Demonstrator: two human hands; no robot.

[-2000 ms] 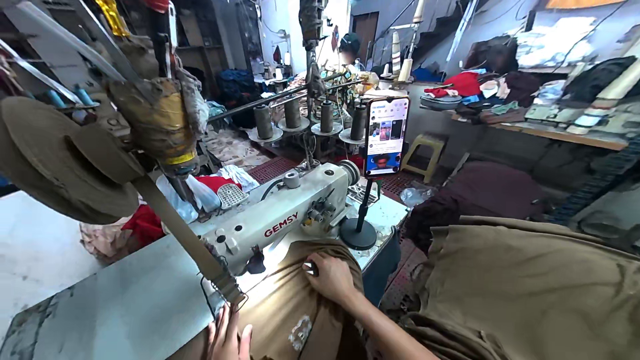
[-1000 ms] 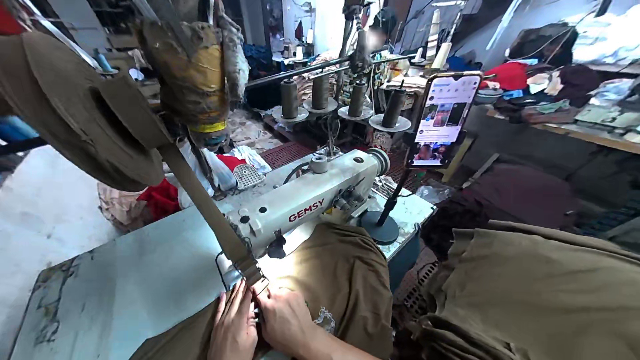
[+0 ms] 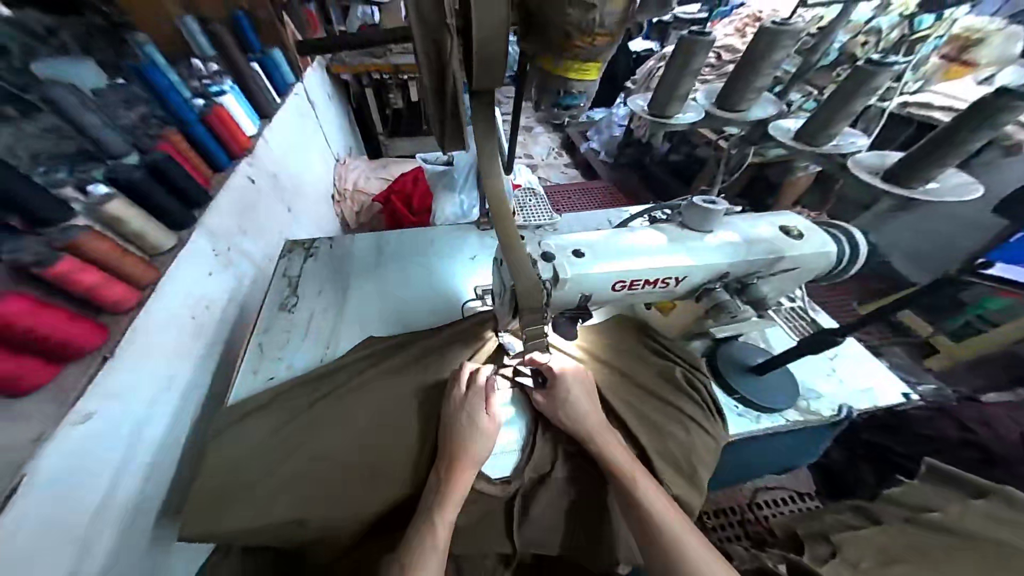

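Note:
A brown fabric garment (image 3: 336, 432) lies spread over the table of a white Gemsy sewing machine (image 3: 672, 256). My left hand (image 3: 472, 412) pinches the fabric edge just in front of the needle area. Close on its right, my right hand (image 3: 564, 392) holds a small dark tool, seemingly thread snips (image 3: 528, 376), with its thumb and fingers. Between the hands, an opening in the cloth shows the white table. A brown fabric tape (image 3: 502, 208) runs down from above into a metal folder (image 3: 534, 332) at the machine head. The needle itself is hidden.
Thread cones (image 3: 752, 68) stand on a rack behind the machine. Colourful spools (image 3: 184, 112) line a shelf beyond the white ledge (image 3: 208, 264) at left. A black round stand base (image 3: 752, 376) rests on the table's right side. More brown cloth (image 3: 920, 520) lies at lower right.
The view has swung left and closer to the machine. The garment now spreads left and right of the needle area. My right hand, earlier on the cloth farther right, is now beside my left hand.

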